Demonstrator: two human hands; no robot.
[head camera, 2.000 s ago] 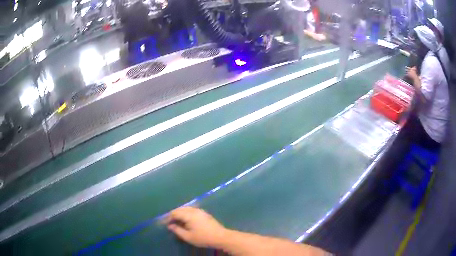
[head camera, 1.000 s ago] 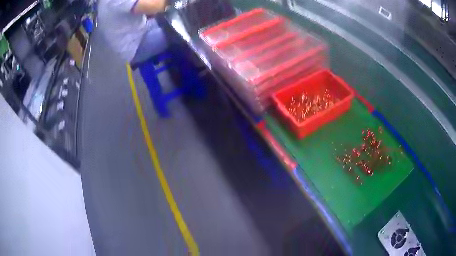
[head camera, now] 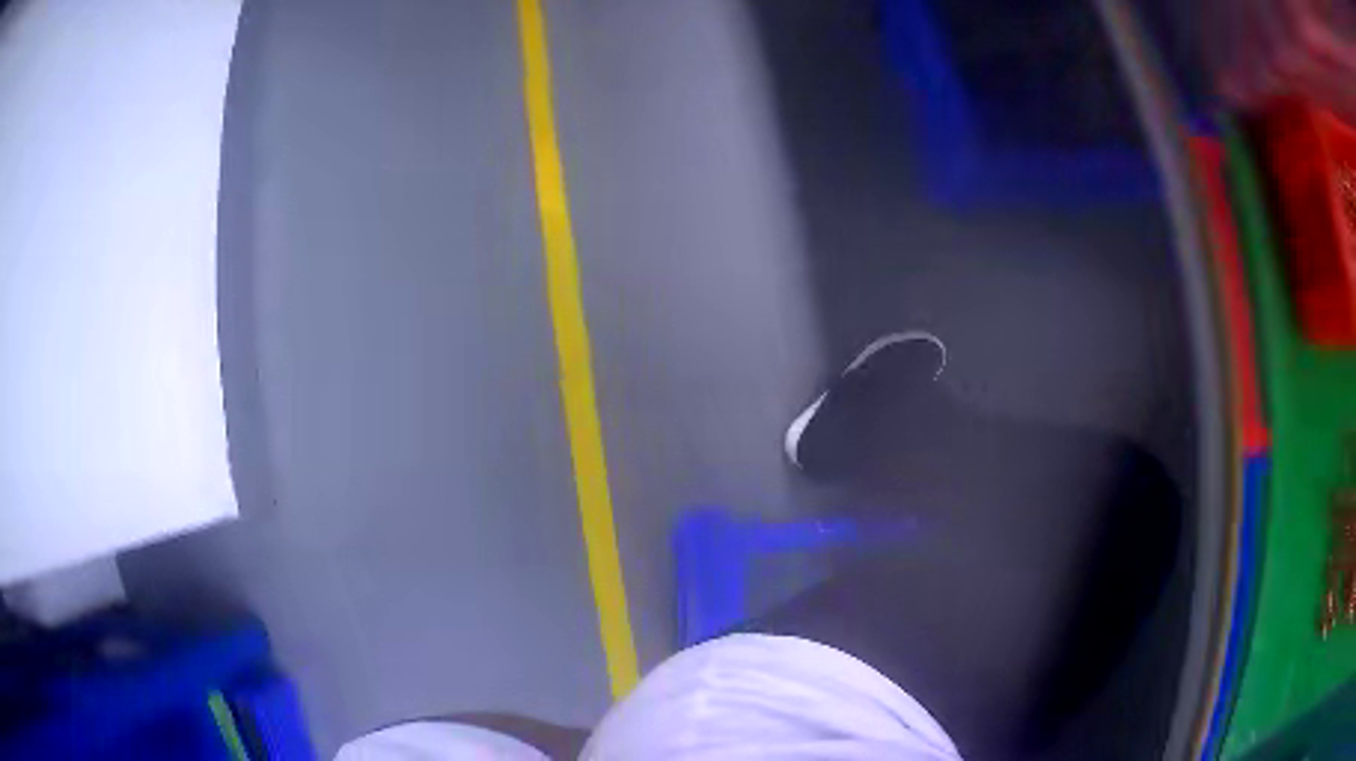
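Observation:
Neither of my hands can be made out. The view points down at the floor beside the bench and is blurred. At the right edge, a red bin [head camera: 1309,223] is cut off by the picture's rim. It stands on a green mat [head camera: 1294,513]. Part of a loose pile of small coppery pieces [head camera: 1341,572] shows on the mat, also cut off. White clothing [head camera: 766,699] fills the bottom middle, with a dark trouser leg [head camera: 1026,550] and a dark shoe with a white edge [head camera: 877,390] beyond it.
The bench edge with red and blue tape [head camera: 1237,327] runs down the right side. A blue stool part [head camera: 714,572] is by my leg, with another blue frame [head camera: 1026,179] under the bench. A yellow line [head camera: 573,342] crosses the grey floor. A white surface [head camera: 112,283] is at left.
The view has swung from the bench down to the floor. The bin and mat have shifted to the right edge, and the metal plate is out of view. The hand seen two seconds ago is gone.

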